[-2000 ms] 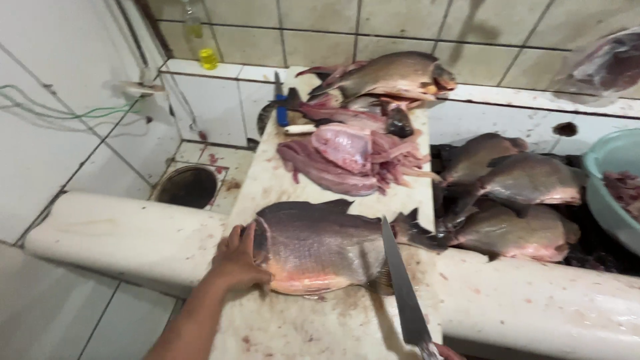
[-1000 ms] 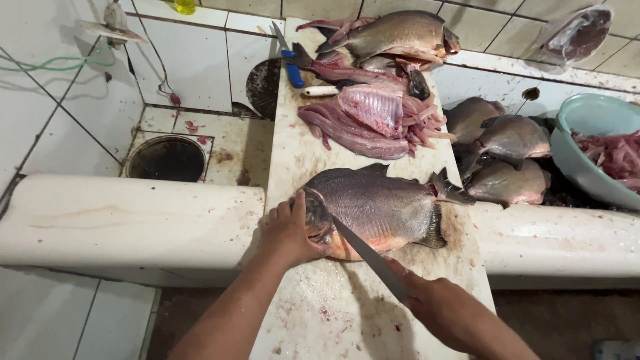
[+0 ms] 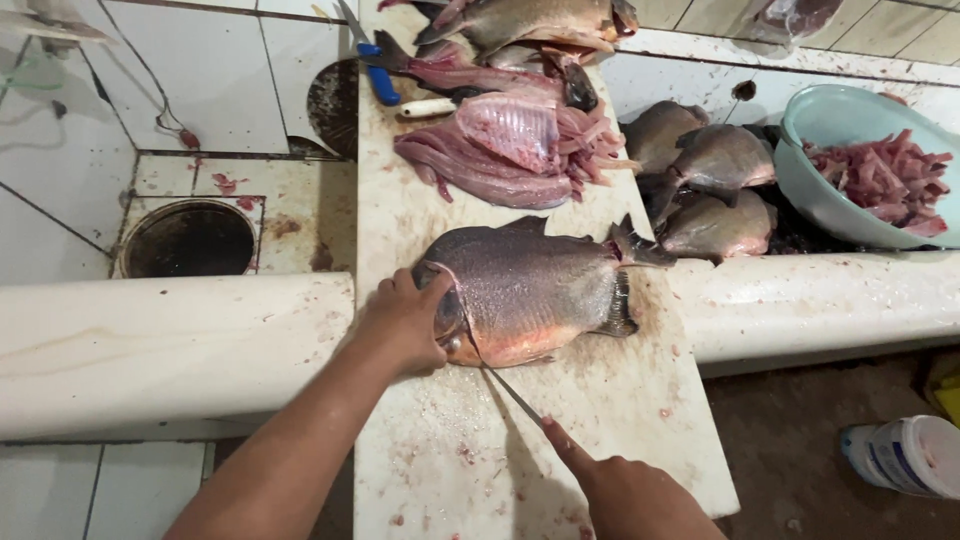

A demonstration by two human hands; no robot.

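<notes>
A whole fish [image 3: 532,292] lies on its side on the white cutting board [image 3: 427,457], head to the left. My left hand [image 3: 405,322] grips its head, with thumb and fingers spread over it. A curved cut runs behind the gill cover from the upper side down to the belly. My right hand [image 3: 615,480] holds a knife [image 3: 517,396], index finger along the blade, its tip at the lower end of that cut. The knife's handle is hidden in the hand. Above the fish lie pink fillets [image 3: 502,157] on the same board.
At the board's far end lie another fish [image 3: 540,22], a blue-handled knife [image 3: 381,75] and a white handle [image 3: 427,108]. Several fish [image 3: 720,161] rest right of the board, beside a pale green bowl [image 3: 817,180] of cut flesh. A round drain hole [image 3: 187,240] is at left; a white bucket [image 3: 915,454] stands lower right.
A curved cut now shows behind the head. The knife has moved from above the fish's body to behind the head, then down to the belly edge. My left hand stays on the head.
</notes>
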